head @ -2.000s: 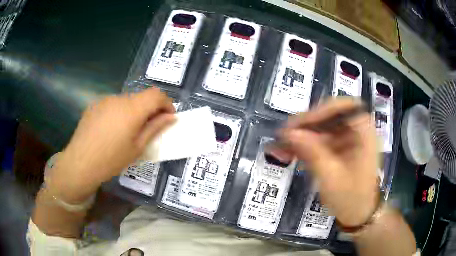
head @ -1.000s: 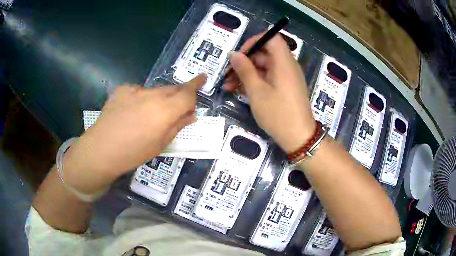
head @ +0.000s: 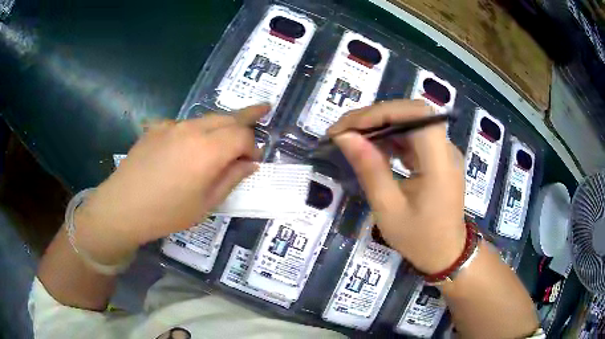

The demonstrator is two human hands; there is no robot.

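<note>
My left hand (head: 189, 172) is bare and holds the white label sheet (head: 268, 192) by its left part, over the front row of the tray. The sheet shows rows of tiny marks. Its index finger points to the lower end of the top-left white package (head: 265, 63). My right hand (head: 408, 179) is closed on slim black tweezers (head: 418, 124), tip pointing left near the sheet's upper right corner. Any label at the tip is too small to tell. The clear blister tray (head: 302, 74) holds two rows of white packages, some partly hidden by my hands.
A white ribbed fan (head: 589, 228) and its round base (head: 552, 218) stand at the right edge. A small black and red trinket (head: 550, 288) lies below them. A brown board (head: 491, 40) and a pale-edged strip (head: 464, 69) run along the back right.
Since one second ago, my right hand with the tweezers has moved right and down, off the top-left package to beside the sheet. My left hand has stayed nearly in place.
</note>
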